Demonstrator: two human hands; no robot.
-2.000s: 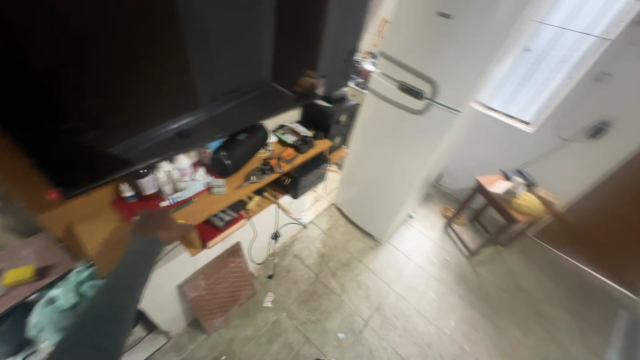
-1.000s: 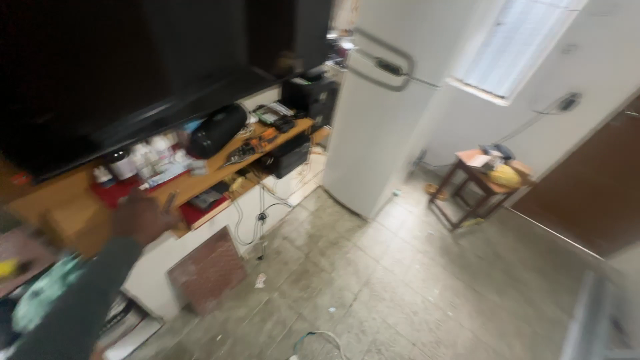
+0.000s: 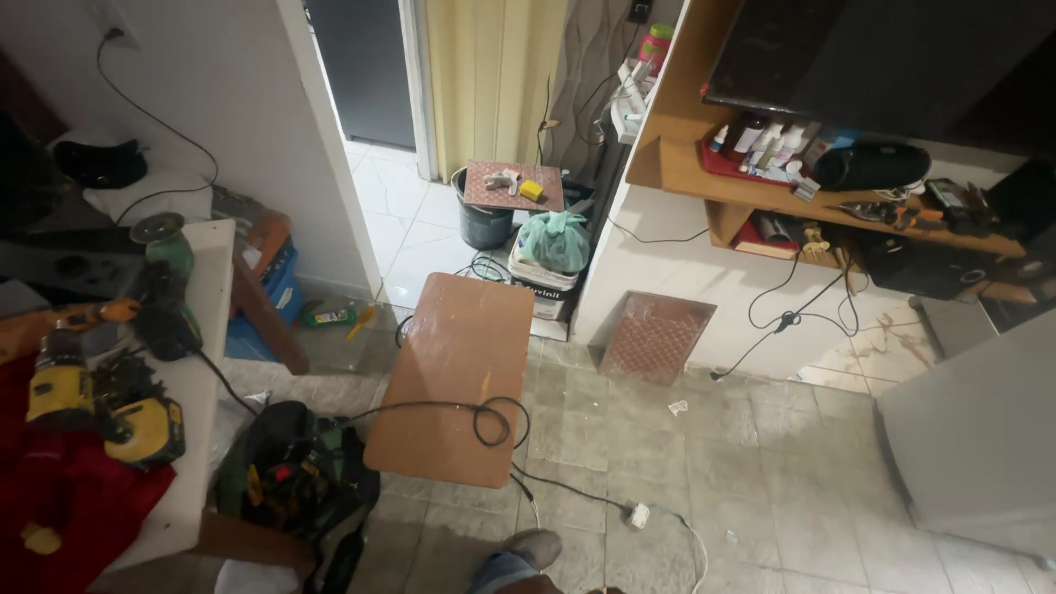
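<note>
Neither of my hands shows clearly; a sliver of skin at the bottom edge cannot be told as a hand or another part. Beside it are a jeans leg and a shoe (image 3: 536, 548) on the tiled floor. A brown bench or small table (image 3: 462, 363) stands ahead, with a looped black cable (image 3: 495, 421) across its top. At the left, a white table (image 3: 202, 330) holds a yellow and black cordless drill (image 3: 62, 388), another yellow power tool or battery (image 3: 147, 431), an angle grinder (image 3: 169, 289) and a red cloth (image 3: 58, 511).
An open tool bag (image 3: 301, 470) lies beside the white table. A patterned tile (image 3: 657, 338) leans on the wall below a cluttered wooden shelf (image 3: 676, 169). Buckets, one black (image 3: 484, 227), stand by the doorway. A white plug connector (image 3: 638, 516) and cables cross the floor; a refrigerator (image 3: 982, 437) is at right.
The view has swung far to the left. The sleeved arm, earlier stretched with its hand by the wooden shelf, is no longer in view there.
</note>
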